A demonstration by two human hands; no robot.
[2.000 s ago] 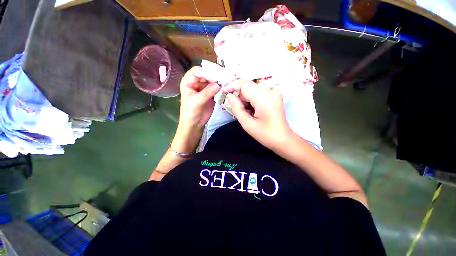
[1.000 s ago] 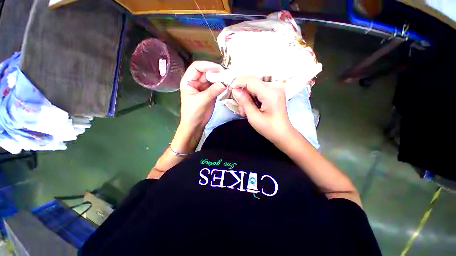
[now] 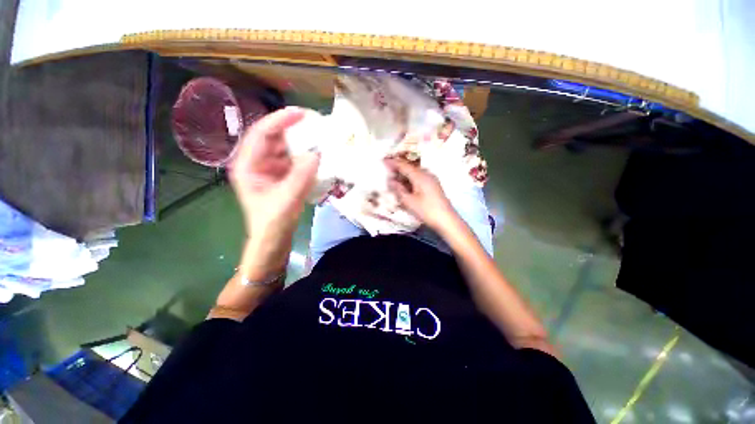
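The white floral garment (image 3: 439, 137) lies bunched over my knees, on light blue trousers. My left hand (image 3: 271, 161) is raised at the garment's left side, blurred, with pale cloth between its thumb and fingers. My right hand (image 3: 420, 192) is lower, on the garment over my lap, fingers bent against the cloth. I cannot tell whether it grips the cloth or holds something small. No needle, thread or button can be made out.
A white table (image 3: 397, 18) with a yellow measuring tape (image 3: 414, 43) along its edge crosses the top. A pink mesh bin (image 3: 199, 124) and a grey cloth-covered stand (image 3: 79, 141) are at left. Pale blue cloth pieces (image 3: 45, 257) lie below the stand. Black cloth (image 3: 687, 248) hangs at right.
The view has tilted up, showing the tabletop. My hands have moved apart: the left went left with pale cloth, the right went lower onto the garment. The garment is spread more.
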